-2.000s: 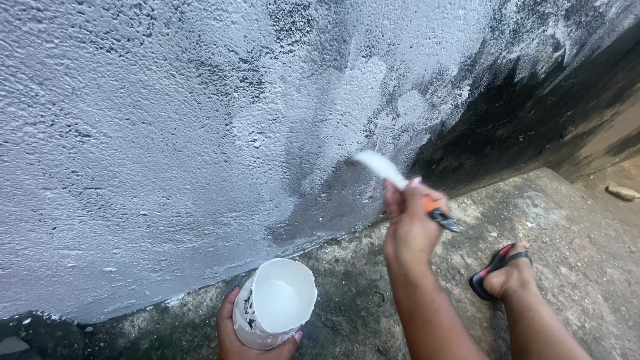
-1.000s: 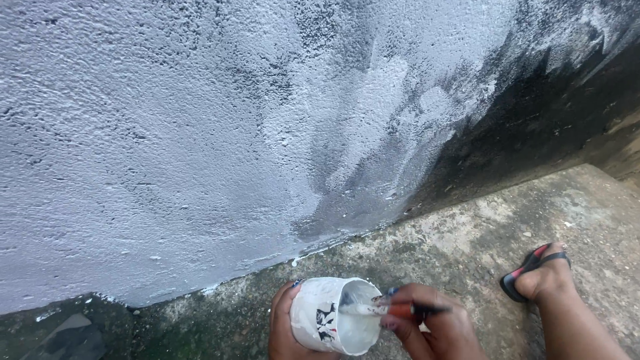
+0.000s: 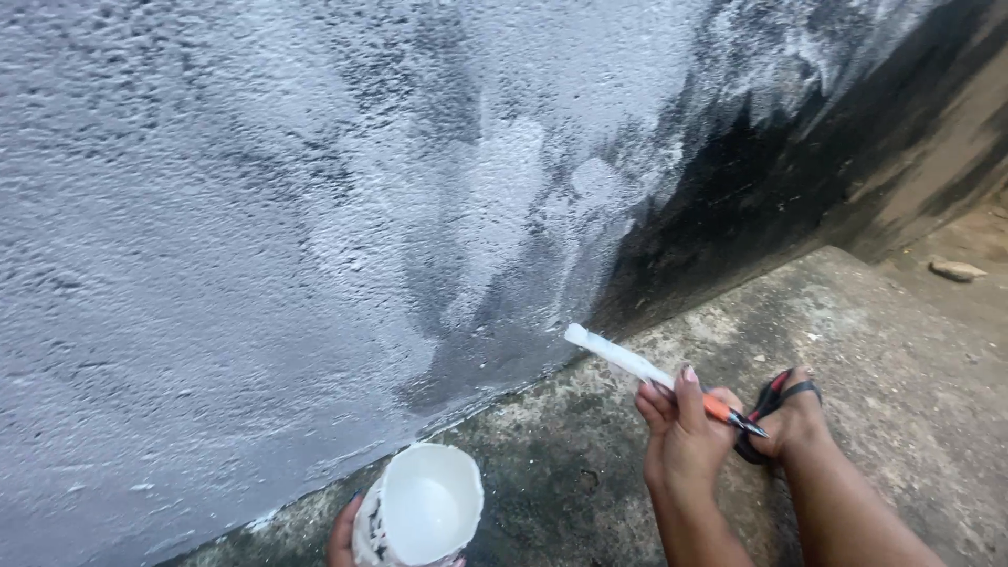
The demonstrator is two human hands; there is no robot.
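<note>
My left hand (image 3: 344,533) holds a white plastic tub (image 3: 431,504) at the bottom of the view, with white paint inside and smears on its outside. My right hand (image 3: 689,441) grips a paintbrush (image 3: 618,356) by its orange and black handle. The bristles are coated white and point up and left, close to the foot of the rough wall (image 3: 236,315); whether they touch it I cannot tell. White paint covers much of the wall, with grey patches near the base and a black unpainted-looking stretch at the right.
A stained concrete ledge (image 3: 882,370) runs along the wall's foot. A foot in a black and red flip-flop (image 3: 760,409) stands on it, right of my right hand. Beyond the ledge a stone (image 3: 957,270) lies on brown ground.
One second ago the brush was in the tub; my right hand has lifted it out and moved it up to the wall's base. The tub, tilted then, now shows its opening more from above.
</note>
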